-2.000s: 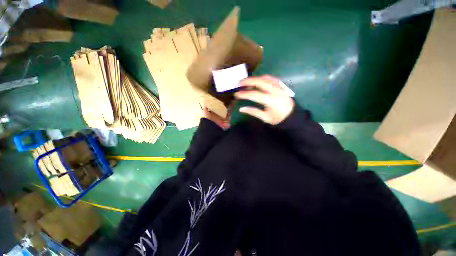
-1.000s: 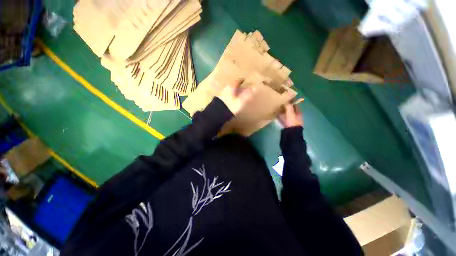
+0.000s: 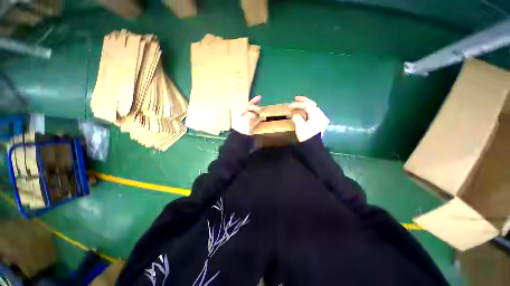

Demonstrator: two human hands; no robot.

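A small tan folded box [image 3: 274,126] is held in front of my body, with a dark narrow opening between its flaps facing the camera. My left hand [image 3: 244,118] holds its left end and my right hand [image 3: 308,119] holds its right end, fingers at the flaps. A stack of flat tan blanks [image 3: 217,84] lies on the green floor just left of my hands. A larger fanned pile of blanks [image 3: 131,84] lies further left. Whether anything is inside the box cannot be told.
A large open carton [image 3: 450,131] stands at the right. A blue-framed trolley [image 3: 47,176] with tan cartons is at the left, with clear plastic wrap [image 3: 96,139] beside it. A metal leg [image 3: 456,49] is at the upper right. Several tan boxes [image 3: 254,11] stand along the top edge.
The view has turned back from the side. One second ago my hands were on a flat blank over the stack; now they hold a folded box clear of it.
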